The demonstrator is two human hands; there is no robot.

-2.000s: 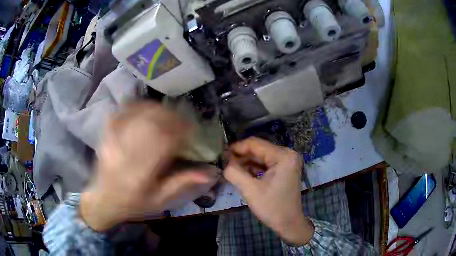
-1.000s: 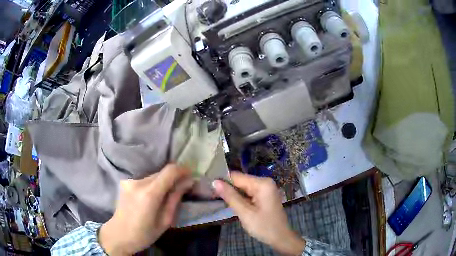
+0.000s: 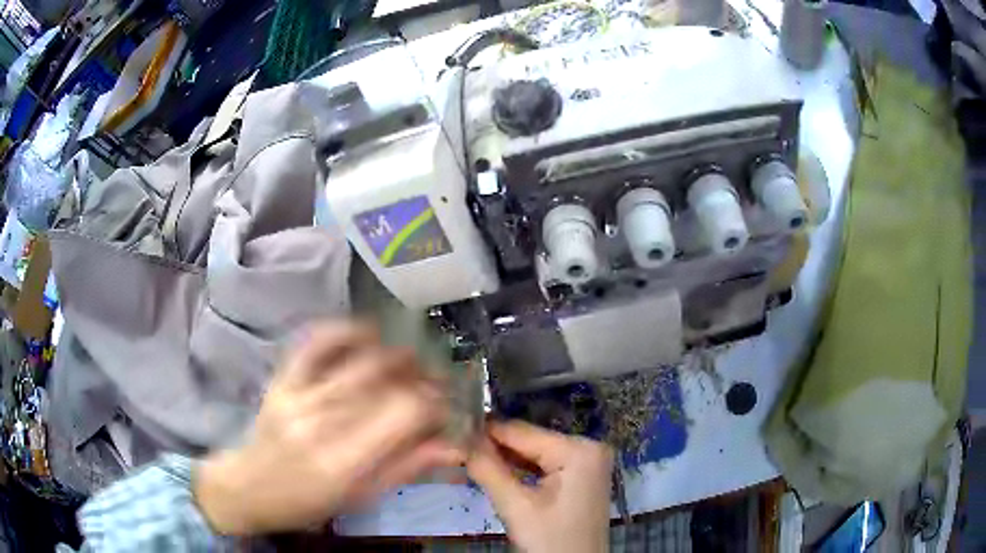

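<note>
The overlock machine [image 3: 622, 216] stands in front of me, with its purple-yellow label on the left cover. The large taupe garment [image 3: 260, 259] is heaped left of it. A small pale olive-beige cloth piece [image 3: 411, 324] lies below the left cover at the needle area, partly hidden by my left hand. My left hand [image 3: 335, 427] is blurred over the cloth; its fingertips are indistinct. My right hand [image 3: 541, 475] pinches the edge of the cloth just below the presser foot area, thumb and index finger together.
Brown-grey lint [image 3: 638, 405] lies on a blue patch before the machine. A long olive-green panel [image 3: 892, 259] hangs at right. A phone [image 3: 854, 531] is cut off at the lower right edge. Cluttered items, including a bag [image 3: 49, 162], fill the far left.
The view has tilted up, so the machine sits lower in the picture. My left hand has moved closer to the needle area. The cloth below the presser foot is now mostly covered, and the scissors are out of view.
</note>
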